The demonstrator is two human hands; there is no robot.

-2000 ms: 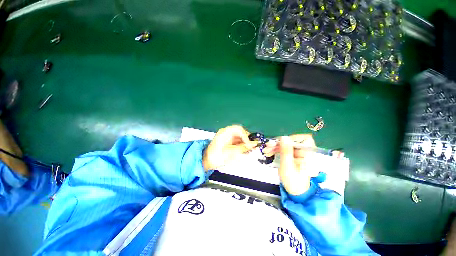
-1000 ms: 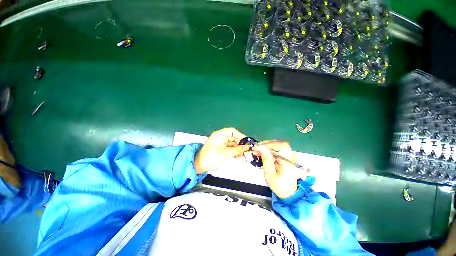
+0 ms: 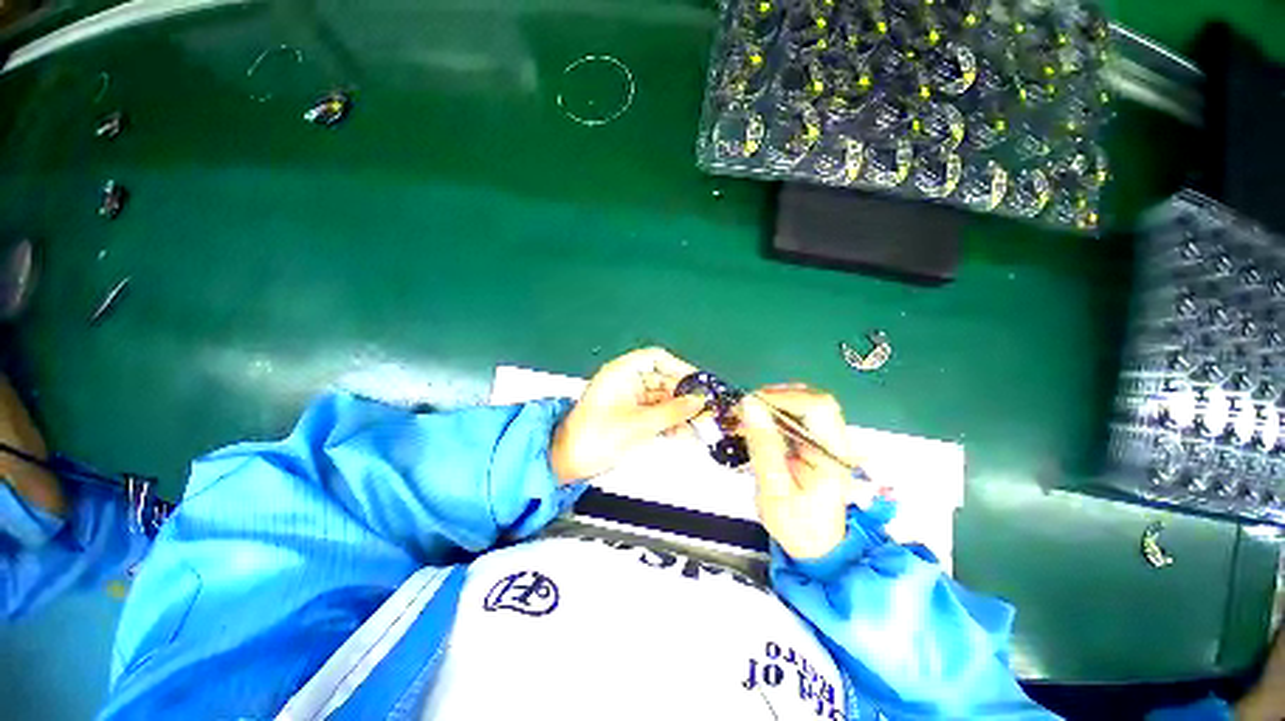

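My left hand point(image 3: 620, 420) pinches a small dark shiny sub-assembly point(image 3: 705, 387) between its fingertips, above the white work board point(image 3: 902, 458). My right hand point(image 3: 801, 458) holds a slim, pen-length hand tool point(image 3: 817, 445) with its tip at the sub-assembly. A dark round part point(image 3: 730, 449) shows just below the fingertips; whether it is held or lies on the board I cannot tell. A black strip point(image 3: 677, 520) runs along the board's near edge. A crescent flex circuit point(image 3: 867, 352) lies on the green mat beyond my right hand.
A clear tray of yellow-dotted crescents point(image 3: 902, 127) stands at a dark block point(image 3: 867, 233). A second clear tray point(image 3: 1212, 366) is at right, another crescent point(image 3: 1156, 545) near it. Small assemblies point(image 3: 328, 109) and thin tweezers point(image 3: 110, 299) lie at left. A neighbour's blue sleeve point(image 3: 71, 549) is at far left.
The slim tool has tilted from nearly level to sloping down to the right. My hands stay together at the sub-assembly. The whole view has shifted slightly.
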